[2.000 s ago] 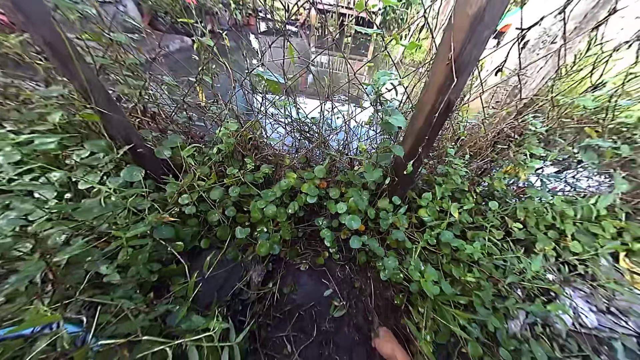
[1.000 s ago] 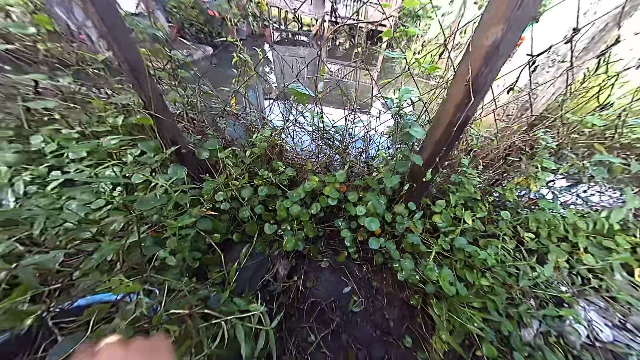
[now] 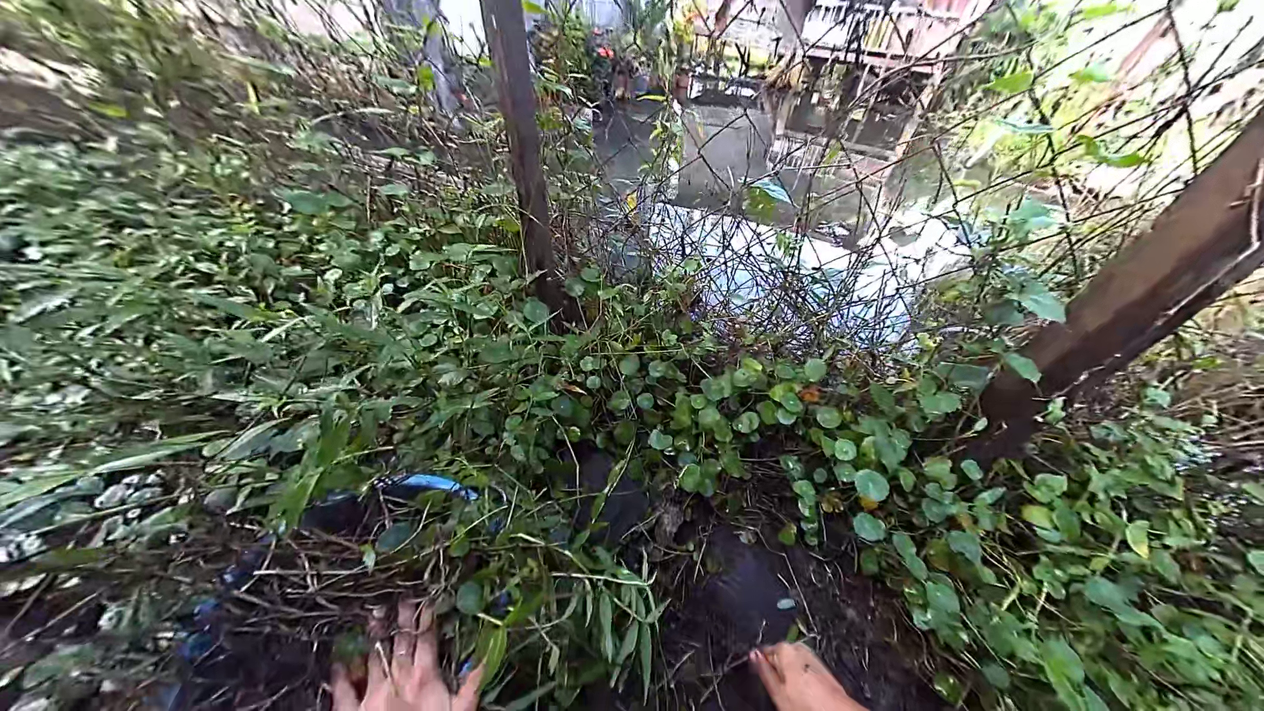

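At the bottom edge, left of centre, my left hand [image 3: 405, 662] lies with its fingers spread over dry stems and leaves, touching them and holding nothing that shows. A clump of narrow-leaved green weeds [image 3: 617, 607] grows just right of it. My right hand [image 3: 802, 679] is at the bottom over dark bare soil [image 3: 741, 583], its fingers bent and partly cut off by the frame; whether it grips a thin stem cannot be told. Round-leaved ground plants [image 3: 790, 405] spread beyond the soil. A blue object [image 3: 430, 484], perhaps plastic, lies among the weeds ahead of my left hand.
A wooden post [image 3: 528, 158] stands ahead, and a thicker leaning wooden post [image 3: 1136, 286] is on the right. Wire mesh tangled with vines [image 3: 790, 267] spans between them, with water [image 3: 731, 148] behind. Dense weeds [image 3: 326, 326] cover the left side.
Both hands are now in view at the bottom; one second ago only a blurred hand showed at lower left. The view has swung left.
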